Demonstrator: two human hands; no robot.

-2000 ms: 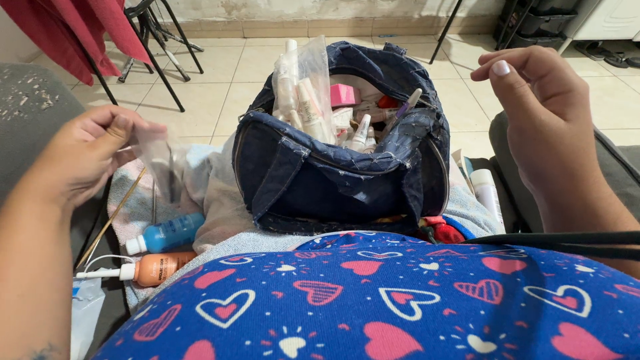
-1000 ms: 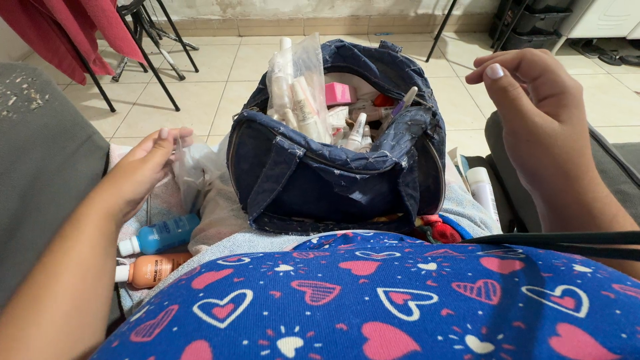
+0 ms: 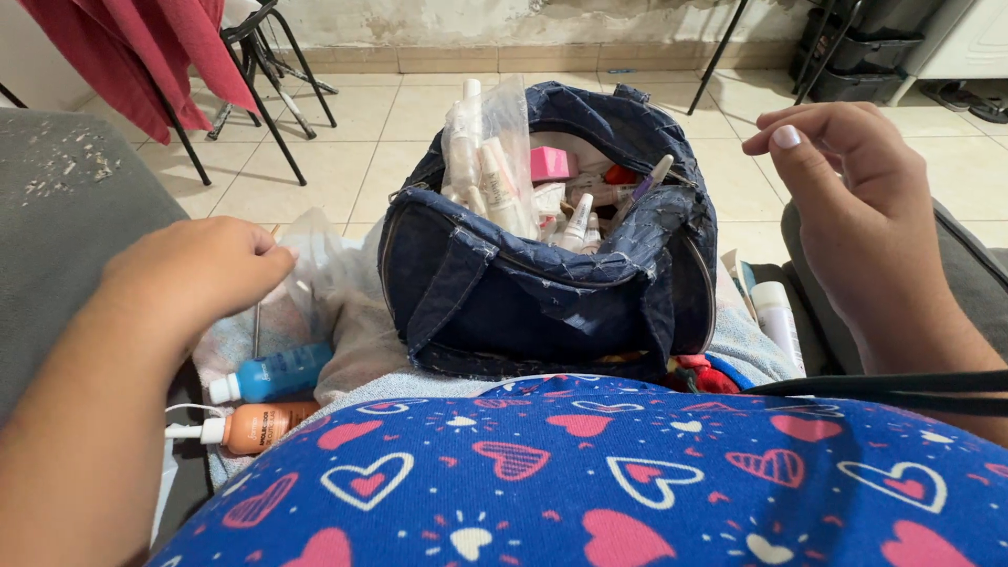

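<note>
A worn navy fabric bag (image 3: 543,307) stands unzipped on a towel over my lap. Inside are a clear plastic pouch of white tubes and bottles (image 3: 488,157), a pink block (image 3: 553,163) and several small tubes with white pointed caps (image 3: 579,222). Left of the bag, my left hand (image 3: 205,260) has its fingers curled on the edge of a clear plastic bag (image 3: 311,260). To the right, my right hand (image 3: 850,165) is raised beside the bag, thumb near the curled fingers, with nothing seen in it.
A blue bottle (image 3: 283,372) and an orange bottle with a white nozzle (image 3: 264,427) lie at the left on the towel (image 3: 374,378). A white-capped container (image 3: 777,319) lies at the right. Beyond stand a black stool (image 3: 256,47) with a pink towel (image 3: 150,47) near it, and black bins (image 3: 854,55).
My left hand has moved toward the navy bag, and its back now faces up. My right hand has stayed raised in about the same place.
</note>
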